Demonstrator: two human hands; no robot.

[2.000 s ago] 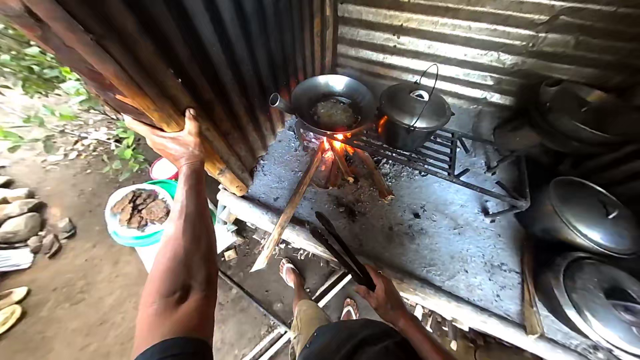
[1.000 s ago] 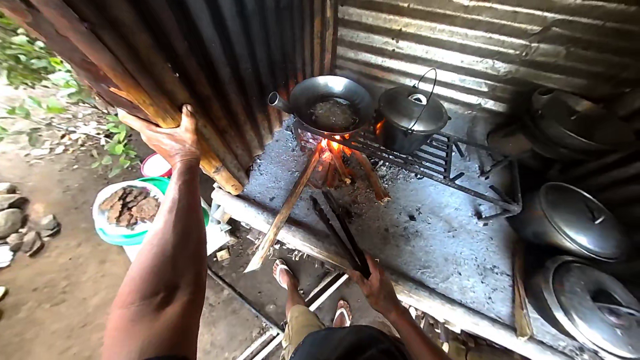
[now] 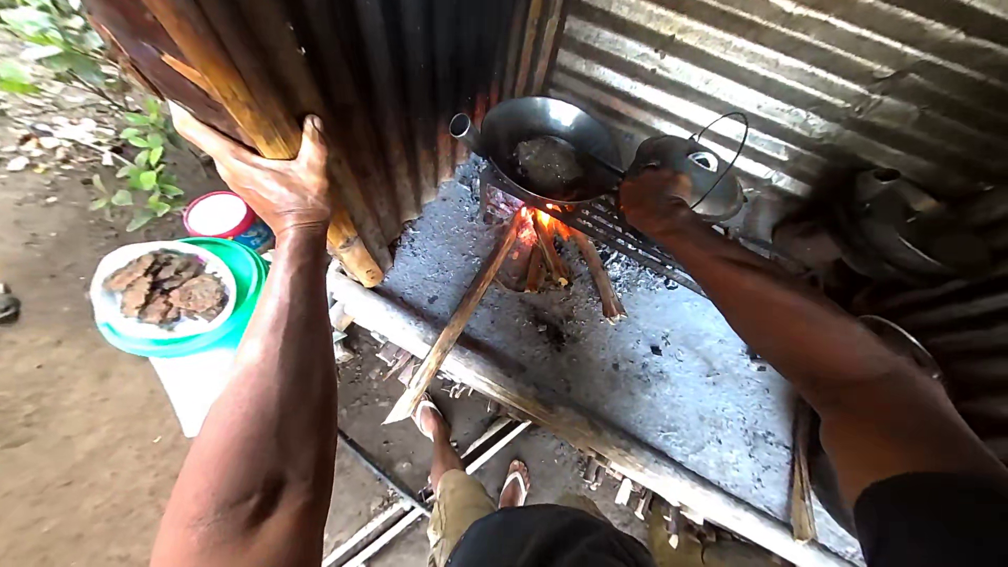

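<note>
My left hand (image 3: 276,177) grips a bamboo pole (image 3: 236,79) at the edge of the corrugated metal wall. My right hand (image 3: 654,197) reaches over the fire and holds a dark utensil, probably the tongs, whose end dips into the wok (image 3: 583,130). A browned piece of food (image 3: 549,161) lies in the wok. Beside my right hand stands a lidded pot (image 3: 720,193) with a wire handle raised. Under the wok, firewood sticks (image 3: 472,315) burn on the ash-covered hearth. The fingers of my right hand are partly hidden by its back.
At left, a plate of browned flat food pieces (image 3: 169,291) rests on a green-rimmed bucket (image 3: 256,276), near a red-lidded container (image 3: 216,214). A log (image 3: 551,402) edges the hearth. A long stick juts past it above my feet. More dark pots (image 3: 898,213) stand at the right.
My right hand has moved from near the hearth's front edge up to the wok, and the utensil now reaches into it. My left hand stays on the bamboo pole.
</note>
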